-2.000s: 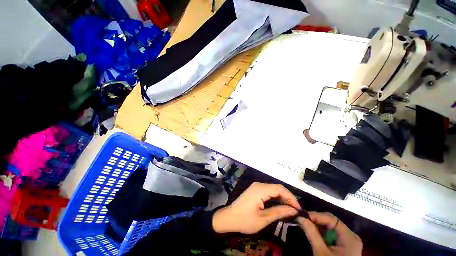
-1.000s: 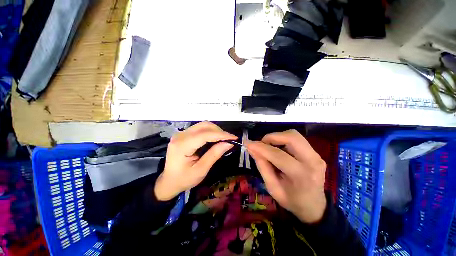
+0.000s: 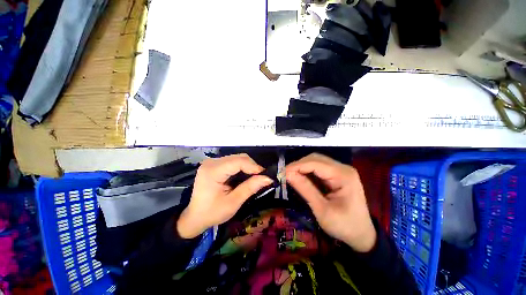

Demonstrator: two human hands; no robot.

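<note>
My left hand (image 3: 222, 193) and my right hand (image 3: 334, 199) are close together over my lap, below the table's front edge. Their fingertips pinch a small dark flap piece (image 3: 270, 174), hard to make out against the dark clothing. No tool shows in my right hand. Several black and dark grey flaps (image 3: 323, 75) overlap in a row on the table, running from the needle area down to near the front edge. One loose grey piece (image 3: 153, 79) lies on the left of the white table (image 3: 202, 75).
Shears (image 3: 507, 101) with brass-coloured handles lie at the table's right. A dark flat case (image 3: 418, 24) lies on the machine bed. Blue baskets with cloth stand at left (image 3: 72, 239) and right (image 3: 412, 213) of my lap. A black and grey bundle (image 3: 55, 63) lies on the wooden extension.
The view has swung right and down from the first frame to my lap. The green handle seen in my right hand then no longer shows. Since the second frame my hands have shifted only slightly.
</note>
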